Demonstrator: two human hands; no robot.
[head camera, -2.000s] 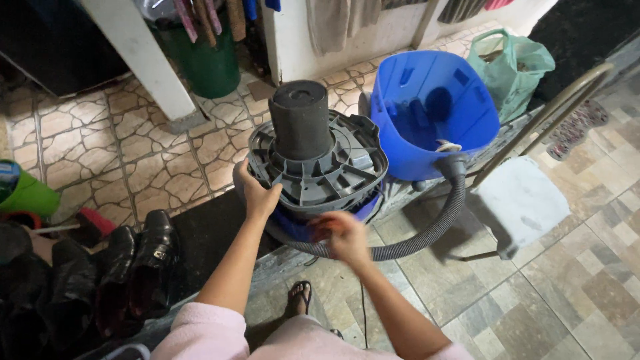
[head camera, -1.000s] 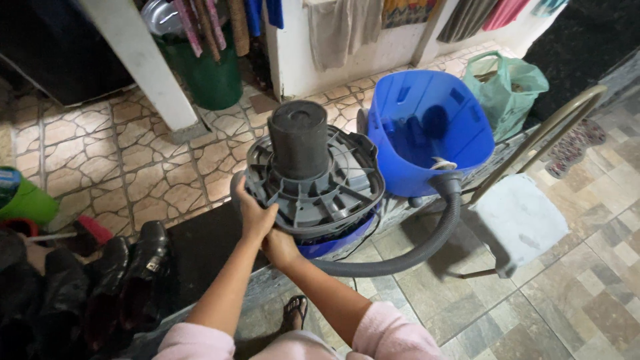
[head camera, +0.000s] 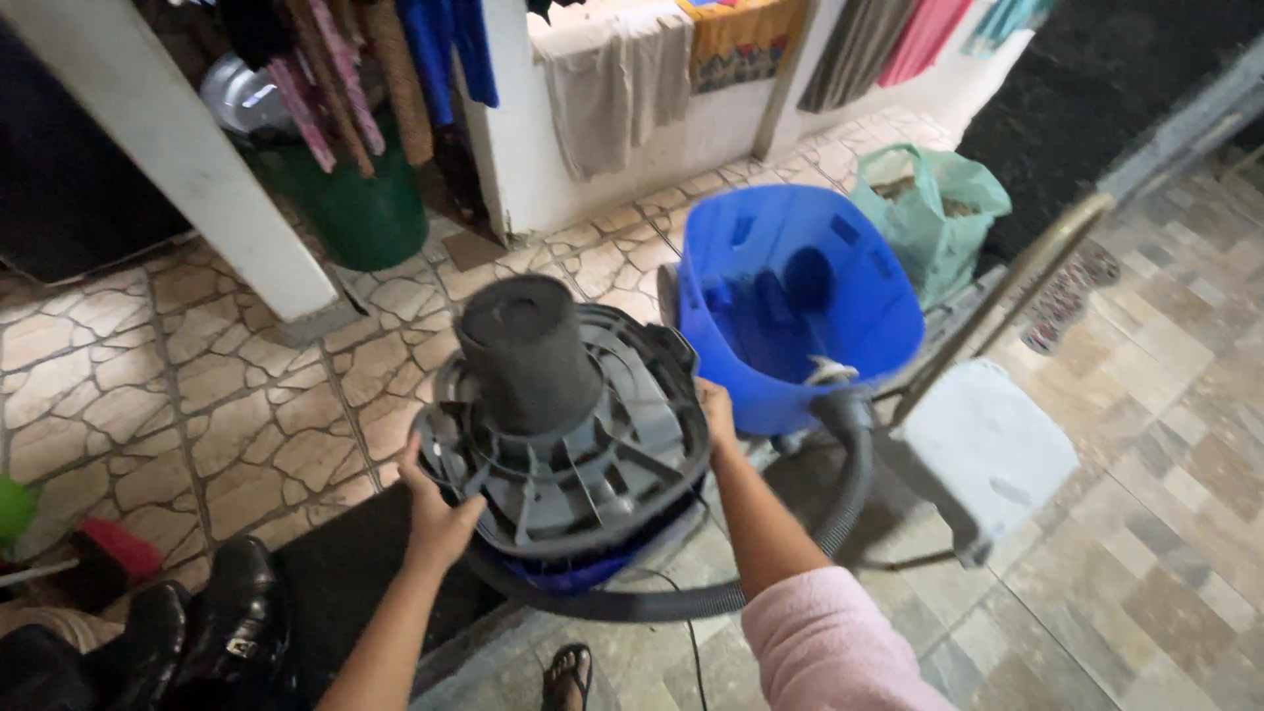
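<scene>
An upturned vacuum cleaner motor head (head camera: 602, 464), with a dark cylindrical filter (head camera: 528, 355) standing on its underside, is held between both hands. My left hand (head camera: 439, 513) grips its left rim, thumb on top. On the opposite side, my right hand (head camera: 716, 410) holds the right edge, its fingers partly hidden. Blue plastic shows beneath the head. Behind and to the right stands the open blue vacuum tank (head camera: 800, 306), a grey corrugated hose (head camera: 849, 484) joined to its front and curving round below the motor head.
A white-seated chair (head camera: 987, 444) stands right of the tank, with a green plastic bag (head camera: 928, 227) behind. Black shoes (head camera: 237, 612) sit at lower left. A green bin (head camera: 365, 212) stands by a white post (head camera: 188, 168). A thin cable (head camera: 694, 642) hangs near my sandalled foot.
My right hand has moved from the near side of the motor head to its right edge. My left hand stays at the left rim.
</scene>
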